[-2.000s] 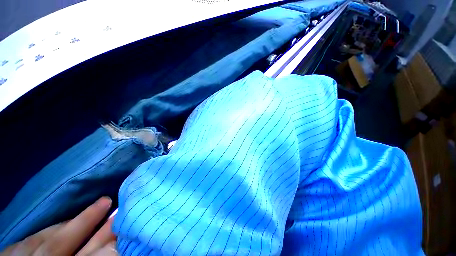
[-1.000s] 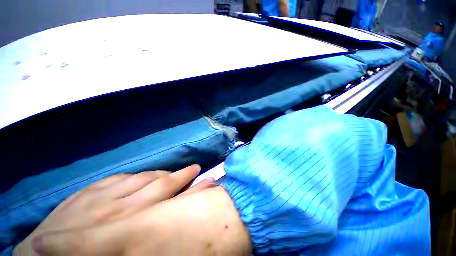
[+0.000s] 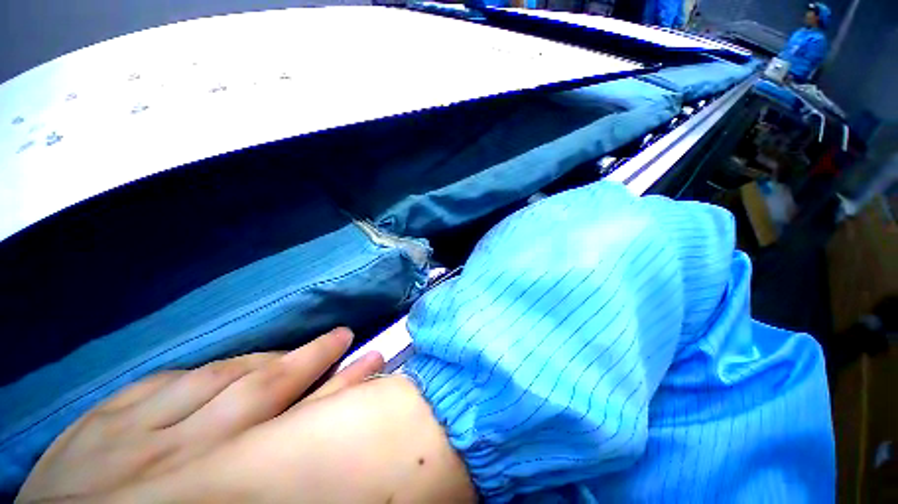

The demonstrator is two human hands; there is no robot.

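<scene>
A large white panel (image 3: 295, 89) with a thin black edge and small grey marks lies on the line. Blue-teal cloth covers (image 3: 532, 157) run below its near edge, with a frayed tear between two sections. Bare skin fills the bottom left, where two hands seem to overlap. My right hand (image 3: 345, 443) comes left from the striped blue cuff; its fingertips are hard to make out. My left hand (image 3: 226, 389) seems to lie behind it, fingers pointing right beside the cloth and the metal rail (image 3: 679, 143). Whatever the hands hold is hidden.
Small shiny rollers (image 3: 609, 162) show between cloth and rail. Another panel (image 3: 610, 31) lies farther along the line. A person in blue (image 3: 802, 51) is at the far right. Cartons (image 3: 862, 261) and an open box (image 3: 760, 212) are right of the line.
Since the first frame the view has swung, showing more of the hands and the far line. Since the second, hands, sleeve and cloth sit slightly further left in view; the hand pose looks the same.
</scene>
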